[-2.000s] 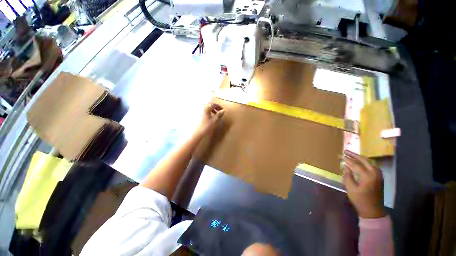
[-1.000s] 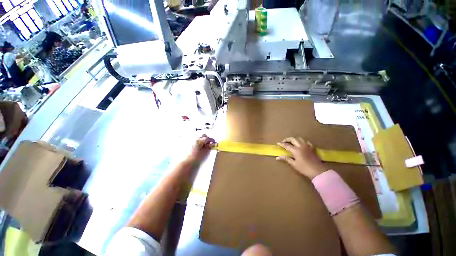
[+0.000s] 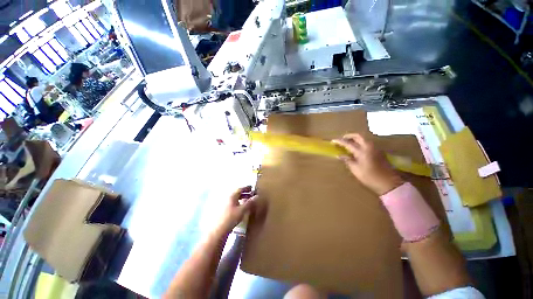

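Observation:
A brown cut panel lies on the white template, under a yellow strip. The strip's left end is raised off the panel towards the machine head. My right hand, with a pink wristband, holds the strip near its middle between thumb and fingers. My left hand is at the panel's left edge, fingers bent; whether it grips the edge cannot be told. A yellow end tab with a small pink-white tag is at the template's right edge.
The white sewing head and grey drive rail stand behind the template. A notched brown panel stack lies at the left on the metal table. A green can stands at the back. Two people are at the far left.
My right hand has lifted the yellow strip, which lay flat across the panel one second ago. My left hand has left the strip's left end and moved down along the panel's left edge.

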